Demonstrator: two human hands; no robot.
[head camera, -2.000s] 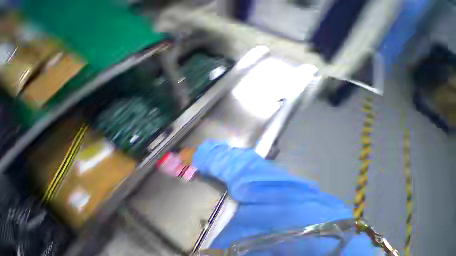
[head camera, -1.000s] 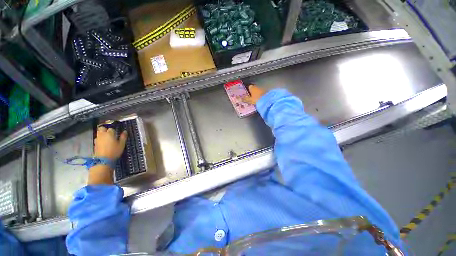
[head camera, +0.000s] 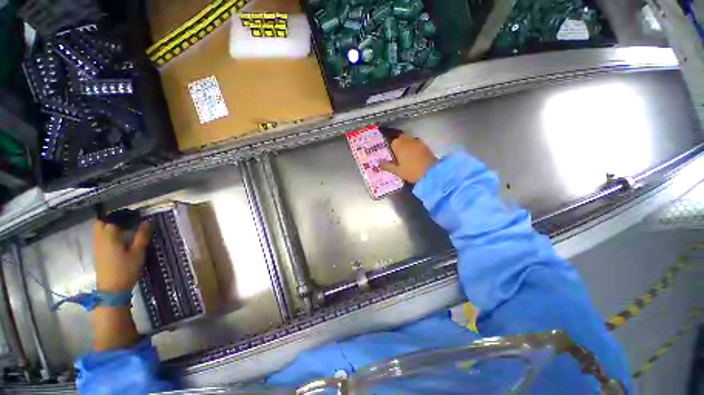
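A phone with a lit pink and red screen (head camera: 374, 160) lies on the metal channel, right of the crossbars. My right hand (head camera: 411, 157) is at its right edge, thumb on the screen side and black-covered fingertips by the upper corner. Whether it grips the phone is unclear. A shallow pale-edged box of dark parallel connector rows (head camera: 171, 266) sits left of the crossbars. My left hand (head camera: 121, 251), with black fingertip covers and a light blue wrist strap, is at the box's upper left corner. Its fingertips overlap the rows; whether they hold a part is unclear.
A bin of black connectors (head camera: 85, 96), a brown carton (head camera: 247, 92) with yellow-black strips and a bin of green cylinders (head camera: 374, 38) stand behind the rear rail. Metal crossbars (head camera: 270, 231) span the channel. A front rail (head camera: 386, 271) runs near my body.
My left hand has shifted from over the connector rows to the box's upper left corner. My right hand stays at the phone. The head view has moved closer and shifted.
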